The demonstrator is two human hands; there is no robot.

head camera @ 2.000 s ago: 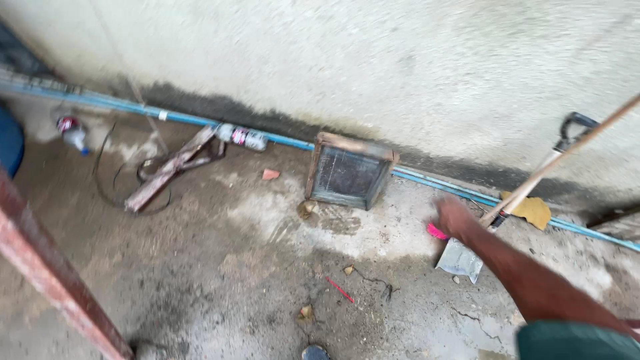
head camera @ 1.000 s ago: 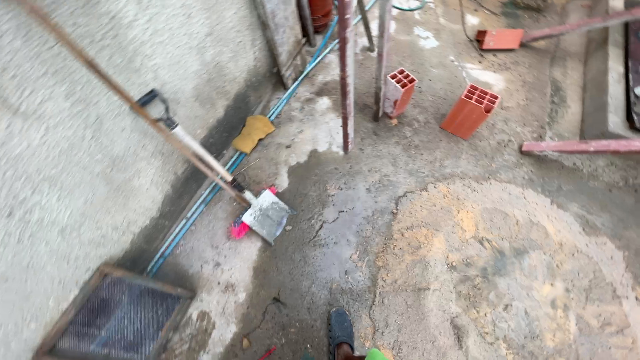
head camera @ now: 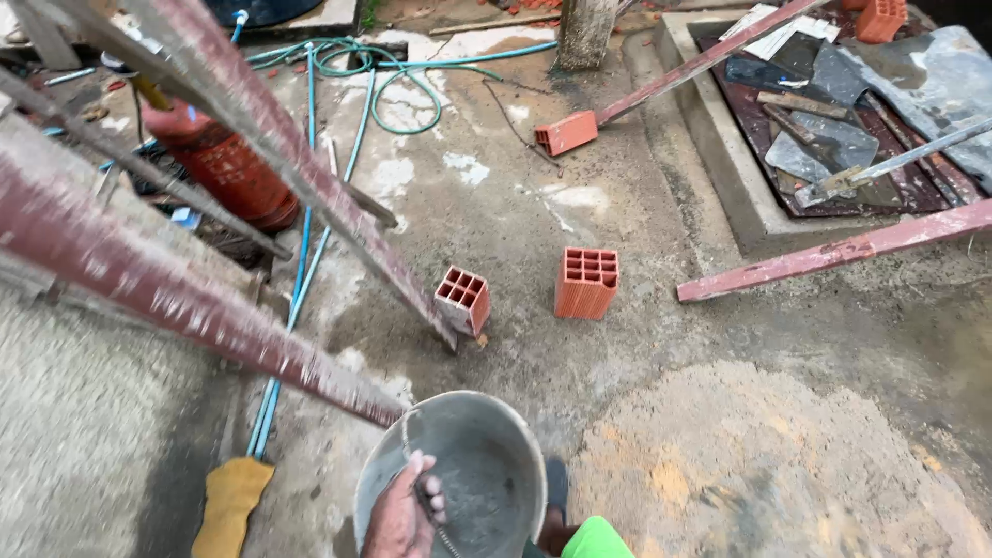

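Note:
My left hand [head camera: 407, 504] is closed around the twisted wire handle of a grey bucket [head camera: 537, 465] at the bottom centre of the view. The bucket's inside is coated with grey residue, and its rim stands beside the lower end of a slanted reddish post [head camera: 294, 364]. My right hand is not in view. A dark shoe [head camera: 556, 484] and a bright green piece of clothing [head camera: 597, 540] show just right of the bucket.
Hollow clay bricks [head camera: 587, 283] stand ahead, near another slanted post [head camera: 364, 240]. Blue pipes [head camera: 301, 283] and a green hose [head camera: 403, 74] lie left. A sandy mortar patch [head camera: 775, 465] spreads right, below a reddish beam [head camera: 837, 256]. A red gas cylinder [head camera: 225, 167] stands upper left.
The view has swung far right from the wall. The bucket and my left hand on its handle have come into view. My right arm, seen two seconds ago near the shovel, is out of view.

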